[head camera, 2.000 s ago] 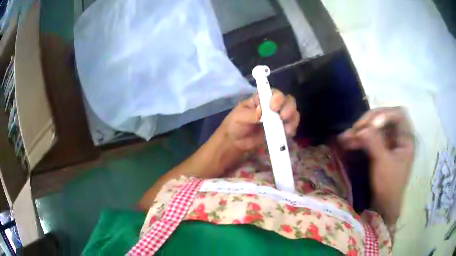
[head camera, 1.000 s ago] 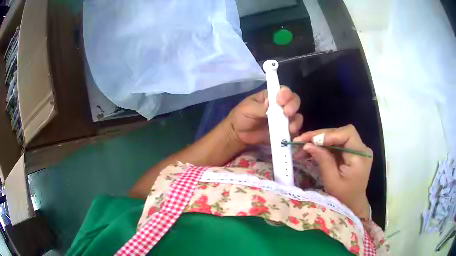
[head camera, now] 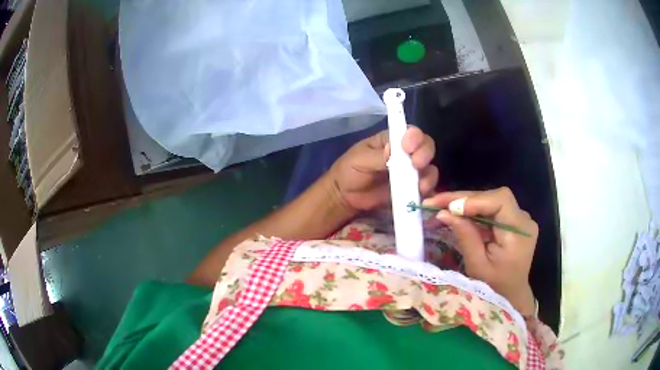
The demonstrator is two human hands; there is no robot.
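Note:
A white handle assembly [head camera: 405, 189] stands nearly upright above the aproned lap, its small round head at the top. My left hand [head camera: 373, 170] grips it just below the neck, with fingers wrapped on both sides. My right hand [head camera: 496, 235] holds a thin dark green rod [head camera: 499, 225] between thumb and fingers. The rod's tip touches the dark button spot on the handle. A white wrap is on one right finger. The handle's lower end meets the apron's lace edge.
A white plastic sheet [head camera: 239, 72] drapes over the machine, which has a green button [head camera: 411, 50]. An open carton [head camera: 54, 119] stands at the left. Small white parts [head camera: 640, 285] lie on the pale worktable [head camera: 590, 253] at the right.
My right hand has come in from the right with the green rod, now against the handle's button spot. Over the last second the rod has tilted slightly. My left hand still holds the handle.

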